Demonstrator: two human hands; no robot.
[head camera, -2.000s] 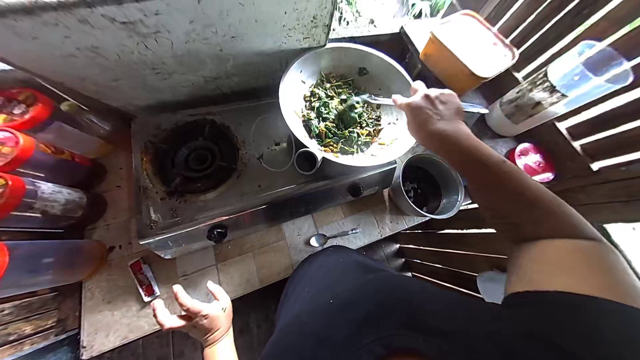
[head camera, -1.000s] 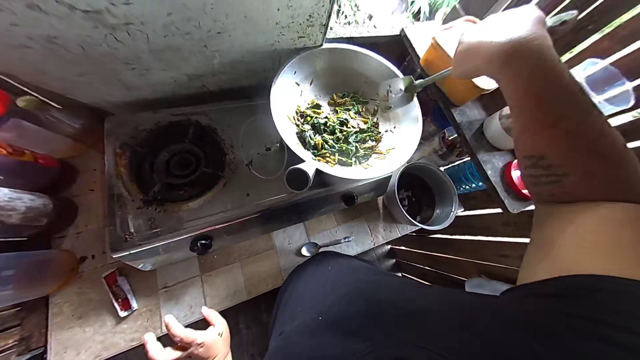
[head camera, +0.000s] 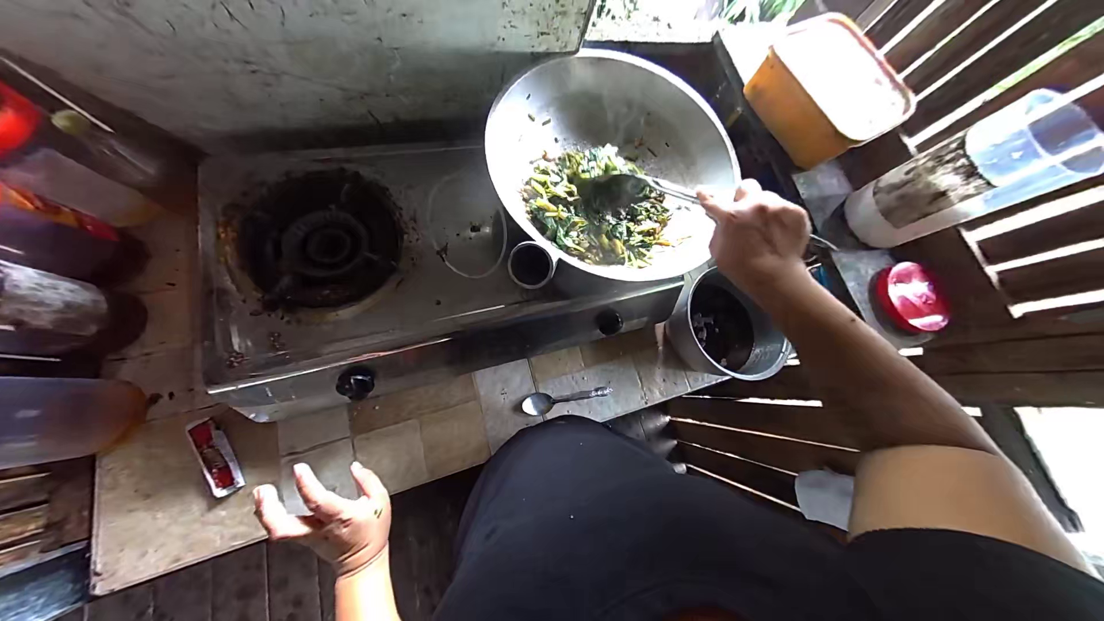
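Observation:
My right hand (head camera: 761, 226) is closed around the handle of a metal spatula (head camera: 673, 190), whose blade lies in chopped leafy vegetables (head camera: 595, 207). These sit in a large metal wok (head camera: 664, 90) on the right side of a gas stove (head camera: 431, 332). The wok's hollow handle stub (head camera: 530, 264) points toward me. My left hand (head camera: 332, 517) holds nothing, with its fingers spread over the tiled counter edge. Close to it lies a small red packet (head camera: 215, 457). A metal spoon (head camera: 565, 399) rests on the tiles in front of the stove.
A metal pot (head camera: 763, 362) with dark contents stands below my right forearm. The bare burner (head camera: 319, 246) is at left. Bottles and jars (head camera: 60, 418) line the left side. An orange tub (head camera: 802, 95), a clear plastic container (head camera: 975, 168) and a red lid (head camera: 912, 297) are at right.
My right hand has come down from above the wok's right rim, bringing the spatula blade into the vegetables. The vegetables are spread differently. My left hand stays spread and empty.

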